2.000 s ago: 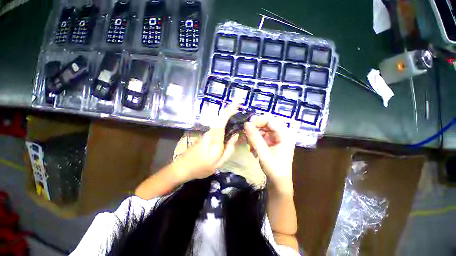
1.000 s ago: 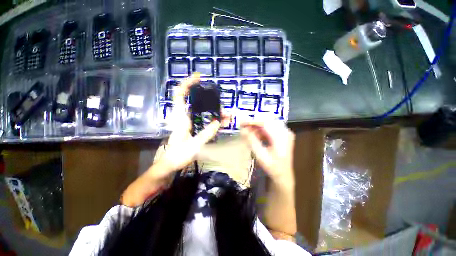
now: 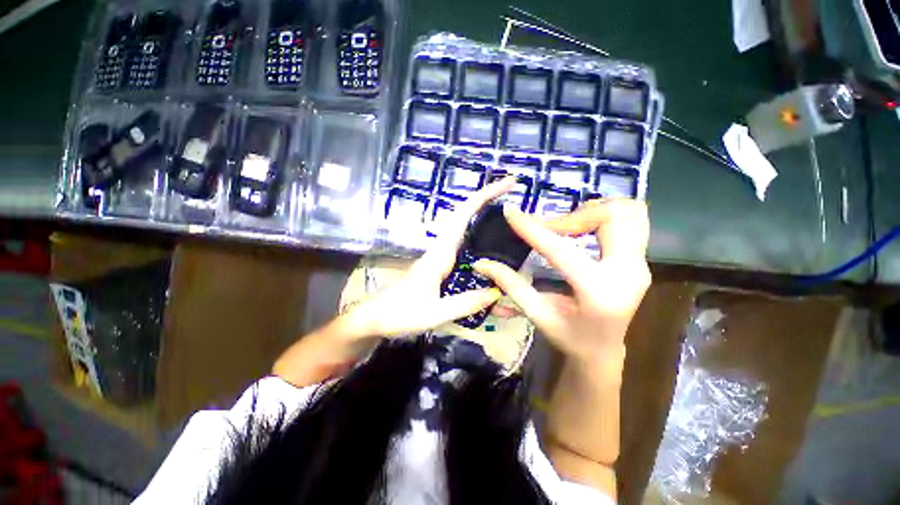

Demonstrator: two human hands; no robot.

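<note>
A black mobile phone (image 3: 476,264) is tilted in front of me, its keypad toward my body and its dark screen end away. My left hand (image 3: 429,291) holds it from the left side. My right hand (image 3: 592,281) has its thumb and fingertips on the screen end; whether a lens piece is between them cannot be told. The clear lens tray (image 3: 646,163) with its grid of square pockets lies just beyond my hands. The phone tray (image 3: 387,128) at the left holds several black phones, one row face up.
A dispenser bottle (image 3: 801,116) and a white paper scrap (image 3: 748,158) lie at the right. Tweezers (image 3: 553,35) lie behind the lens tray. A blue cable (image 3: 868,258) is at the right edge. Cartons stand below, one with plastic waste (image 3: 712,414), one with dark contents (image 3: 118,325).
The phone was upright in my left hand and is now tilted rightward. My right hand was apart from the phone a second ago and has moved up onto its screen end. The view has shifted.
</note>
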